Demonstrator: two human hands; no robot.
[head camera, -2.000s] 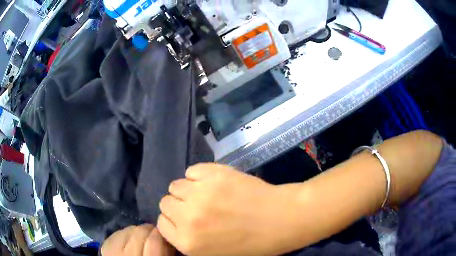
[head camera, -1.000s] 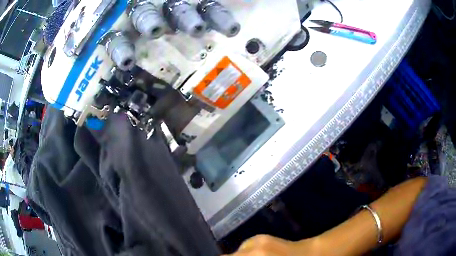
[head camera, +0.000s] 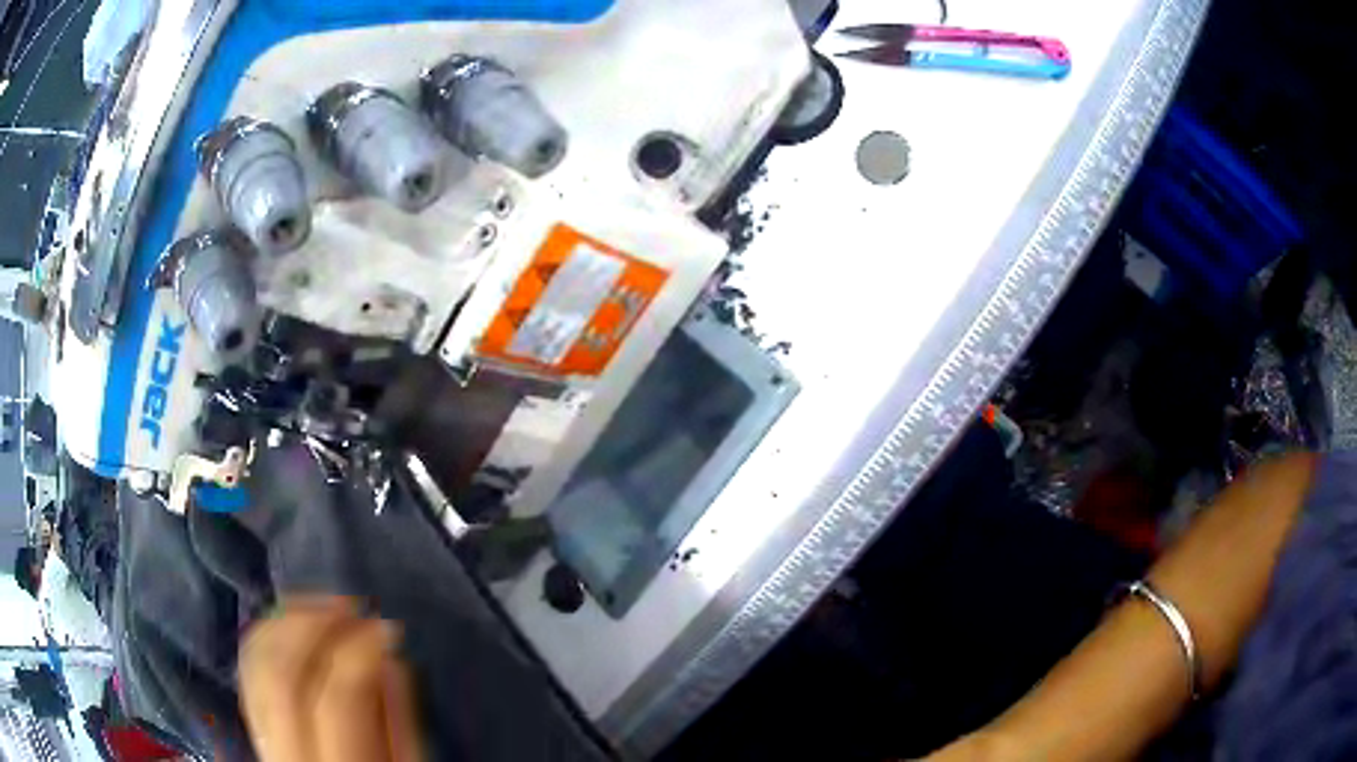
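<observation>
A dark grey garment (head camera: 447, 655) lies left and below the overlock machine (head camera: 372, 253), its upper part under the needle and presser foot area (head camera: 335, 424). My left hand (head camera: 328, 677) is on or just over the cloth below the foot, its fingers bent and blurred; whether they pinch the cloth cannot be told. My right forearm with a silver bangle (head camera: 1168, 640) enters from the right; the right hand is cut off by the bottom edge.
Pink and blue thread snips (head camera: 960, 49) lie on the white table (head camera: 953, 194). A grey rectangular recess (head camera: 670, 462) with dark lint is beside the machine. The ruler-marked edge curves along the right. A blue crate (head camera: 1213, 201) is below.
The view has shifted, and the machine appears lower and further left. My left hand now shows on the cloth near the foot. My right hand has gone out below the frame.
</observation>
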